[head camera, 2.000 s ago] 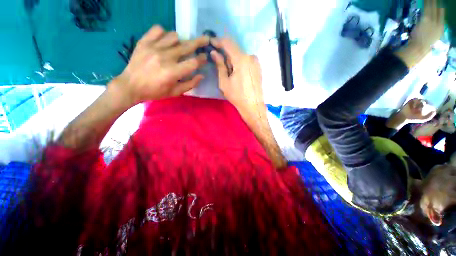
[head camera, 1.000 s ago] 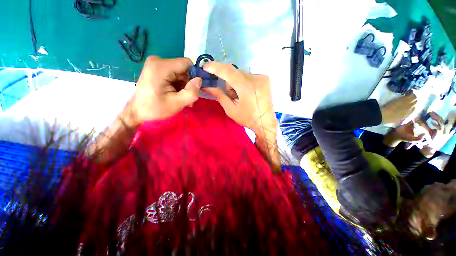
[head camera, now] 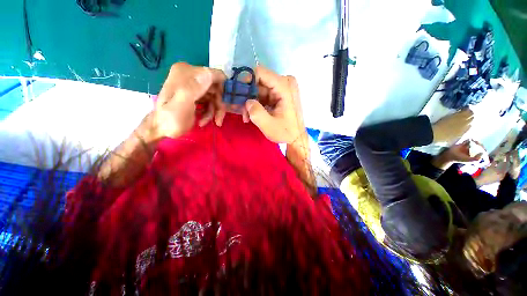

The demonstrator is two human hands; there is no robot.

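A dark blue-grey padlock body (head camera: pixel 240 92) sits between my two hands at the near edge of the white work sheet. A black shackle loop (head camera: pixel 244 74) stands up from its top, on the far side. My left hand (head camera: pixel 190 98) holds the body at its left side with the fingertips. My right hand (head camera: pixel 277 104) holds it at the right side, with the thumb at the lower right corner. Small inner parts cannot be made out.
A hammer (head camera: pixel 340 75) with a black grip lies right of my hands. Black shackles (head camera: pixel 149 48) lie on the green surface at left. Two joined-looking locks (head camera: pixel 423 59) and a heap of dark pieces (head camera: pixel 469 72) lie at right, near another person's sleeve (head camera: pixel 393 150).
Two seconds ago my hands were farther out and the left fingers were spread. Both now hold the body close to me. Since one second ago its face and loop show more fully.
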